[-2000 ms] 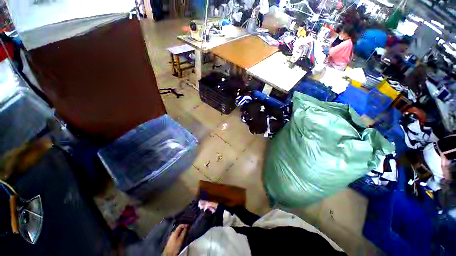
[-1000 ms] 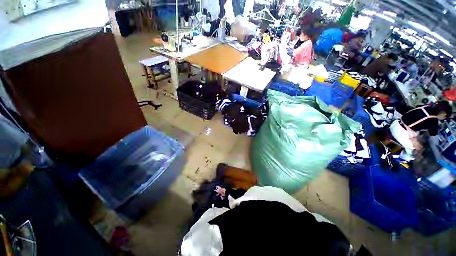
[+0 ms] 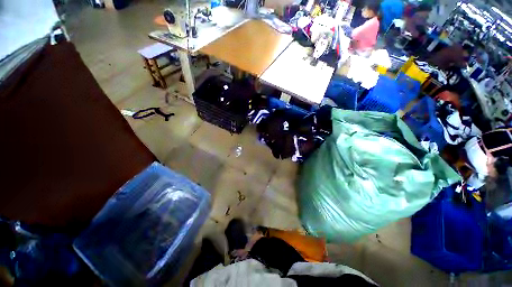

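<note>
Neither of my hands shows clearly. A small skin-toned patch [image 3: 241,253] shows at the bottom beside dark shapes; I cannot tell if it is a hand or a foot. Nearest in front of me stands a large, full green sack [image 3: 370,179], its top gathered and folded. An orange-brown flat object [image 3: 306,244] lies low between the sack and my white and black garment [image 3: 238,276]. A clear bluish plastic bin [image 3: 149,224] stands on the floor at the left.
A brown panel [image 3: 62,134] fills the left. A black crate [image 3: 219,106] and a dark cloth pile [image 3: 292,132] stand by a brown and white table [image 3: 244,45]. Blue crates [image 3: 449,230] are at the right. A person in pink [image 3: 366,35] is at the back.
The view has shifted and tilted down. The iron at the left edge and the hand seen near the bottom two seconds ago are out of the picture. The brown panel and bin look larger.
</note>
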